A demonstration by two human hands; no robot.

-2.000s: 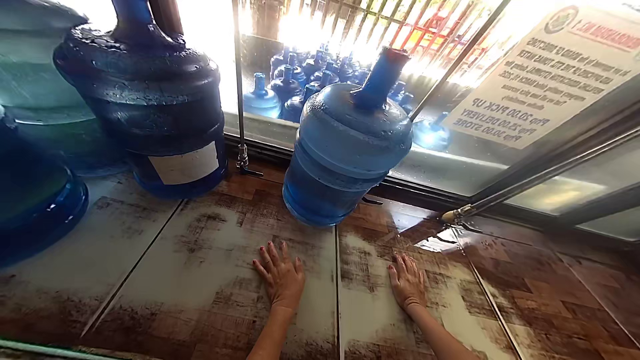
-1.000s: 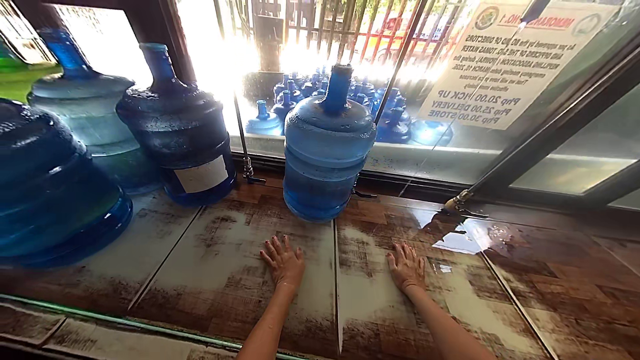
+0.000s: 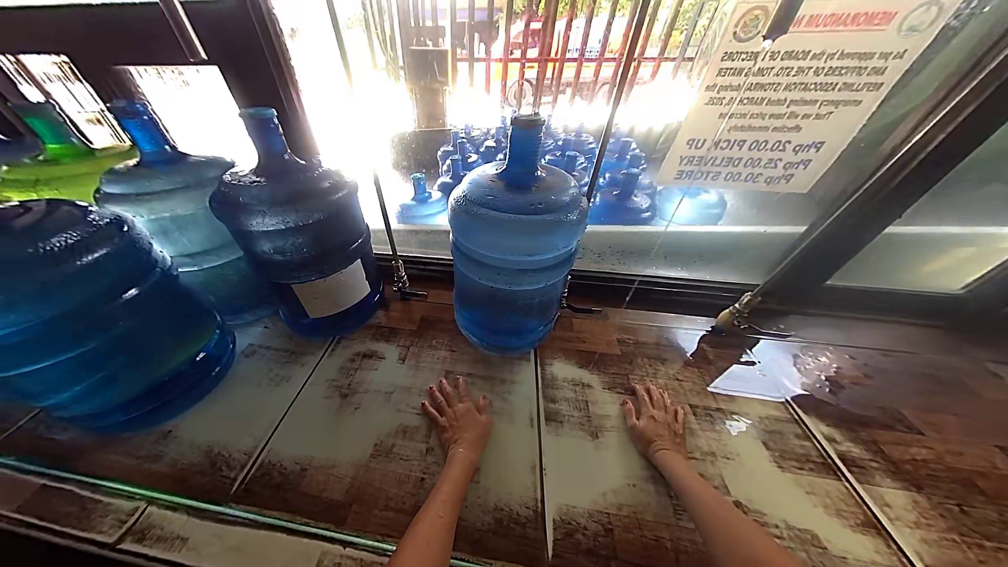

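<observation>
My left hand (image 3: 459, 421) lies palm down on the wet tiled counter (image 3: 488, 472), fingers spread, holding nothing. To its right, my right hand (image 3: 656, 421) rests flat on the same tiles, also holding nothing. Beyond and between them, nearer the left hand, a blue water jug (image 3: 516, 252) stands upright by the window; neither hand touches it. A darker blue jug with a blank-looking pale label (image 3: 331, 290) stands to its left. Further left are a light blue jug (image 3: 185, 213), a large blue jug (image 3: 94, 315) in front and a green jug (image 3: 63, 165).
Thin metal pipes end in small valves (image 3: 402, 279) along the window's base. A brass-coloured valve (image 3: 736, 313) sits at the right, near pooled water (image 3: 768, 374). A printed notice (image 3: 787, 94) hangs on the glass. Outside, many blue jugs (image 3: 626, 197) stand before a barred fence.
The view has shifted, showing more of the jugs at the left. Both hands stay flat on the counter, and the jugs have not plainly moved.
</observation>
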